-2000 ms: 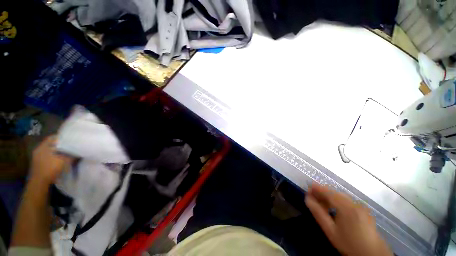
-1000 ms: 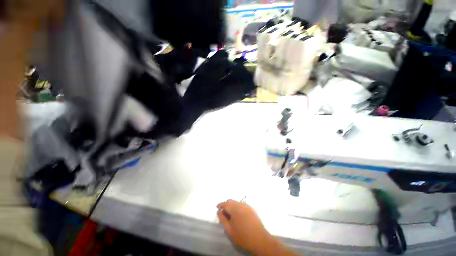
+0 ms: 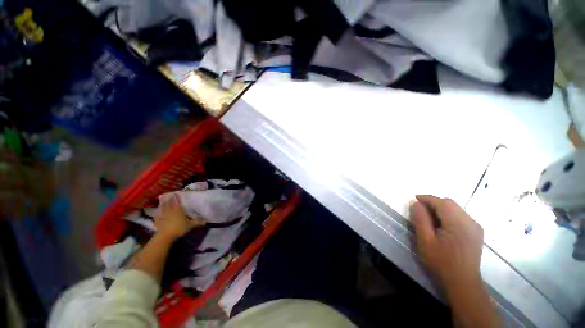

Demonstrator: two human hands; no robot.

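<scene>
My left hand (image 3: 172, 221) is down in the red crate (image 3: 144, 186), on a light-grey and black garment piece (image 3: 221, 202). Its fingers are blurred, and I cannot tell if they grip the cloth. My right hand (image 3: 449, 237) rests near the front edge of the white sewing table (image 3: 359, 134), fingers curled; a small dark thing shows between thumb and fingers, too small to name. The sewing machine head (image 3: 564, 179) is cut off at the right edge, with its needle area brightly lit.
A heap of light-grey and black garment pieces (image 3: 398, 45) lies along the back of the table. A grey ruler strip (image 3: 308, 160) runs along the front edge. A blue printed bag or sheet (image 3: 109, 96) is at the upper left. My lap is below.
One second ago my left arm was raised with a grey and black piece near the back heap. Now that hand is down in the crate. The heap at the back is larger than two seconds ago.
</scene>
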